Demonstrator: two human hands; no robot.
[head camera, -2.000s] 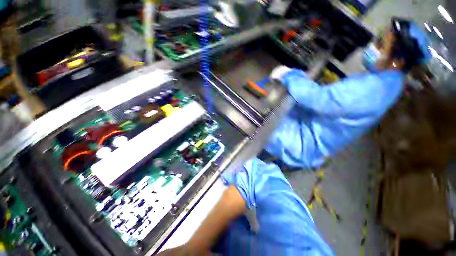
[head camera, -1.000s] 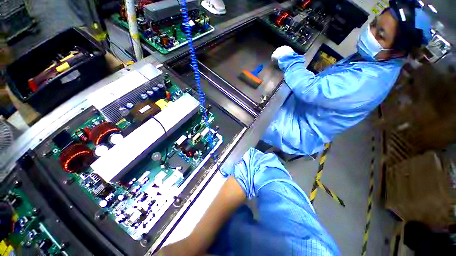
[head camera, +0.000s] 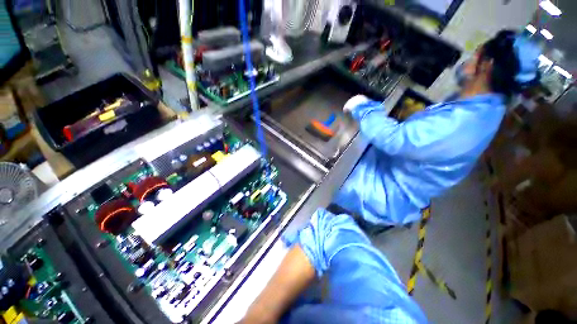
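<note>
A large green circuit board (head camera: 209, 215) lies in a dark carrier tray (head camera: 95, 259) on the line. It bears a long silver-white heatsink (head camera: 190, 199) with a thin black cable over it, two copper-orange wound rings (head camera: 116, 216) and a yellow block (head camera: 219, 156). A bare forearm with a pushed-up blue sleeve bends in from the bottom edge beside the metal rail. Its hand is cut off by the edge. Neither my left hand nor my right hand shows.
A person in a blue smock (head camera: 424, 145) stands right, a gloved hand at an orange-and-blue brush (head camera: 321, 128). A blue coiled cord (head camera: 252, 76) hangs over the line. A black bin (head camera: 95, 120), a fan (head camera: 12, 190), a pole (head camera: 188, 54) and another board (head camera: 234, 92) are behind.
The view has shifted, so the board and bin sit lower and further right. The other person's face has turned away from me towards the line. The bent forearm keeps nearly the same pose.
</note>
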